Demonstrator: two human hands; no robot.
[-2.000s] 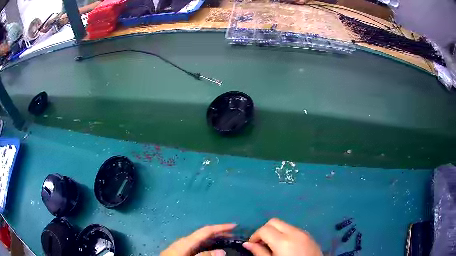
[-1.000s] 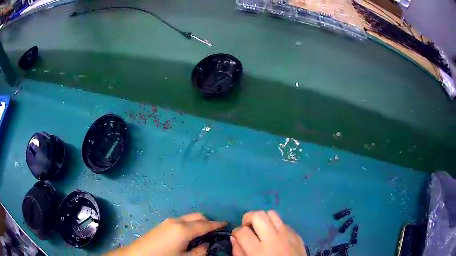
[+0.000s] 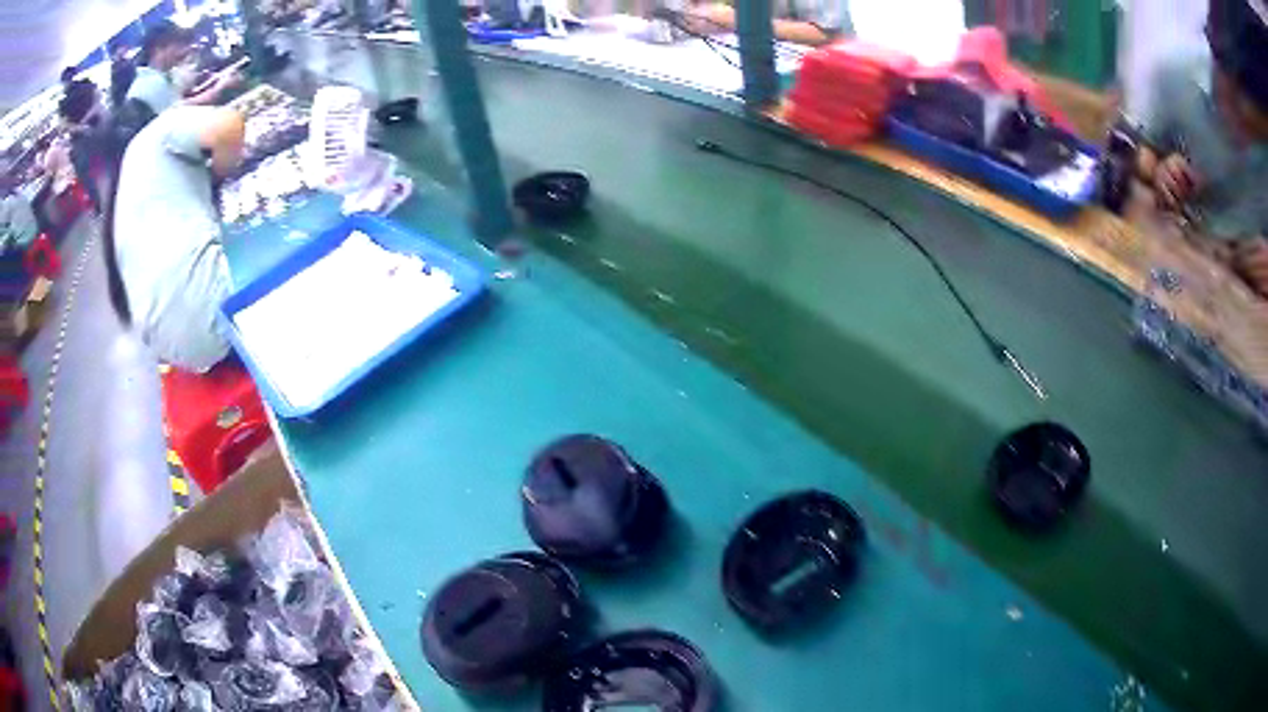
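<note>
Neither of my hands is in the picture. Nearest in front of me, black housings lie on the blue-green bench. A domed one with a slot on top [image 3: 591, 498] is at the middle. A second slotted dome [image 3: 501, 620] is nearer and to the left. An open round housing [image 3: 793, 561] with a pale slot inside lies to the right. Another open housing [image 3: 633, 682] is cut off by the bottom edge.
A blue tray [image 3: 466, 289] holds white pieces. A carton [image 3: 118, 612] with bagged parts [image 3: 250, 633] stands at left. The green belt carries a black housing [image 3: 1039, 474] and a black cable [image 3: 911, 237]. A person [image 3: 167, 237] sits at left; another is across the belt.
The view has swung left and up. My hands, the piece in them and the small black inserts have left the picture. The tray, carton and seated person now show.
</note>
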